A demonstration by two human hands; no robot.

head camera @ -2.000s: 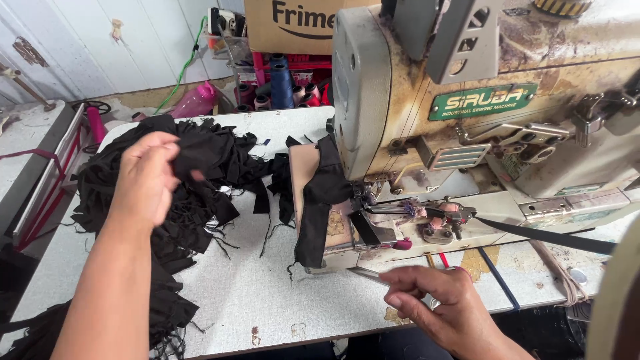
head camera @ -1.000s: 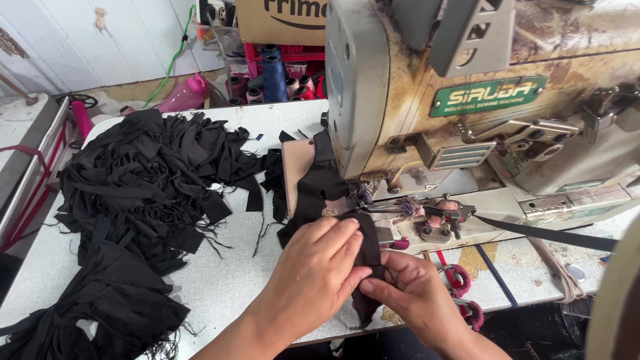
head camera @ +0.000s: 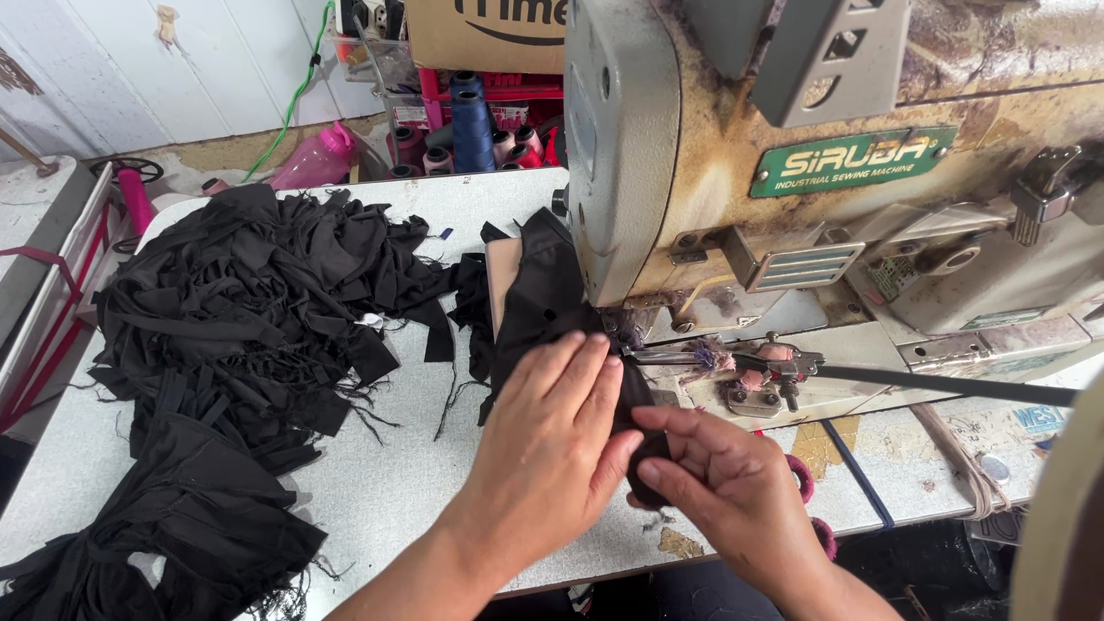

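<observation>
A piece of black fabric (head camera: 543,280) lies over the plate at the needle area of an industrial sewing machine (head camera: 634,155). Flat on this fabric, fingers together and pointing at the presser area, rests my left hand (head camera: 552,431). My right hand (head camera: 720,483) pinches the fabric's near end between thumb and fingers, just right of the left thumb. From the right, a black strip (head camera: 940,384) runs into a metal binder guide (head camera: 772,371) beside the needle area. The needle itself is hidden. Left of the machine lies a large heap of black fabric pieces (head camera: 250,285).
Behind the table (head camera: 405,492) stand thread cones (head camera: 470,129), a pink bottle (head camera: 319,159) and a cardboard box (head camera: 487,39). Maroon-handled scissors (head camera: 802,479) lie partly behind my right hand. A dark blue cord (head camera: 858,474) crosses the table's front edge.
Two seconds ago my left hand was over the heap and my right was near the front edge. Both are now at the fabric by the needle area, the left slightly farther forward than one second ago.
</observation>
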